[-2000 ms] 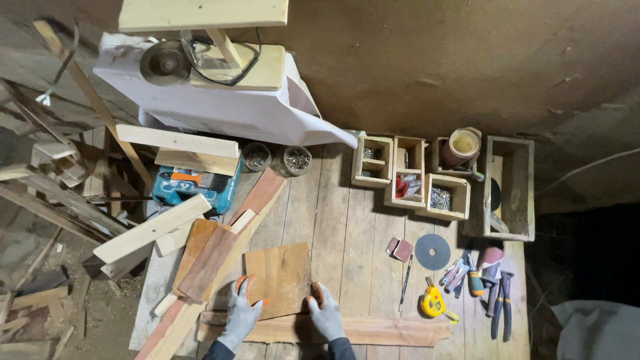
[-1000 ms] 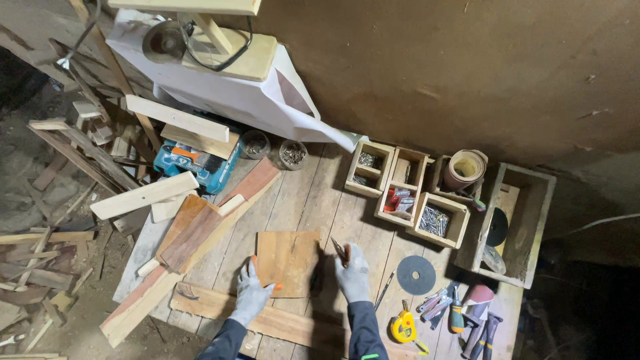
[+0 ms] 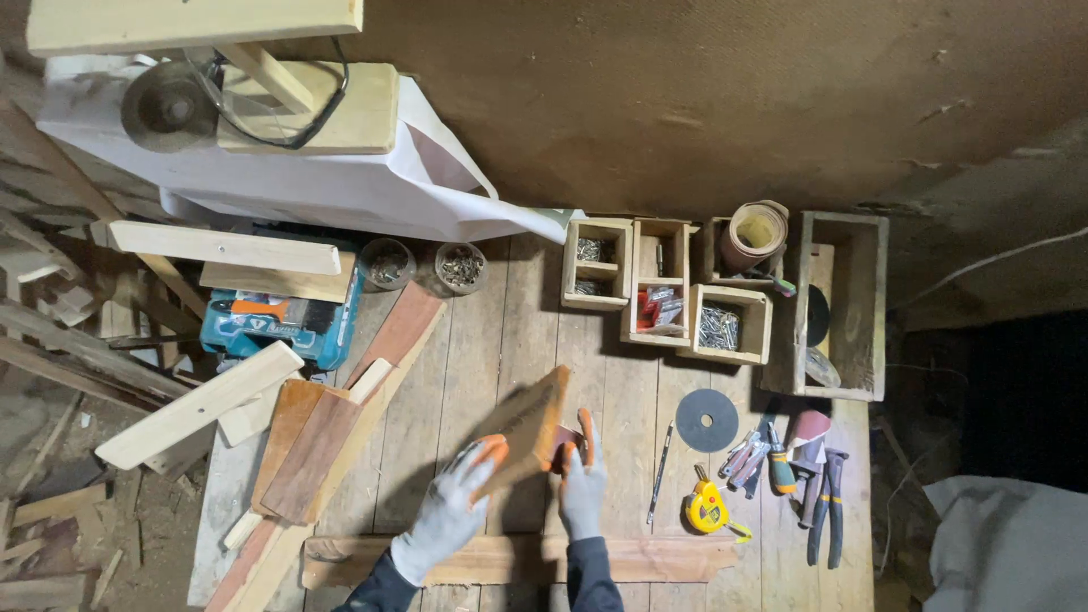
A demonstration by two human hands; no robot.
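Note:
My left hand, in a grey glove with orange fingertips, grips a flat wooden board by its left side, tilted up off the bench. My right hand, gloved the same way, holds a small reddish-brown piece, seemingly sandpaper, against or close to the board's right edge; contact is partly hidden by the fingers. Beneath both wrists lies a long wooden strip. Right of my right hand are a pencil, a black abrasive disc and a yellow tape measure.
Pliers and a screwdriver lie at the right. Wooden boxes of fasteners and a long wooden box stand along the back. Stacked boards, a teal tool case and two fastener tubs occupy the left.
The board lay flat on the bench and is now raised and tilted in my left hand. My right hand has brought the small reddish-brown piece to the board's edge.

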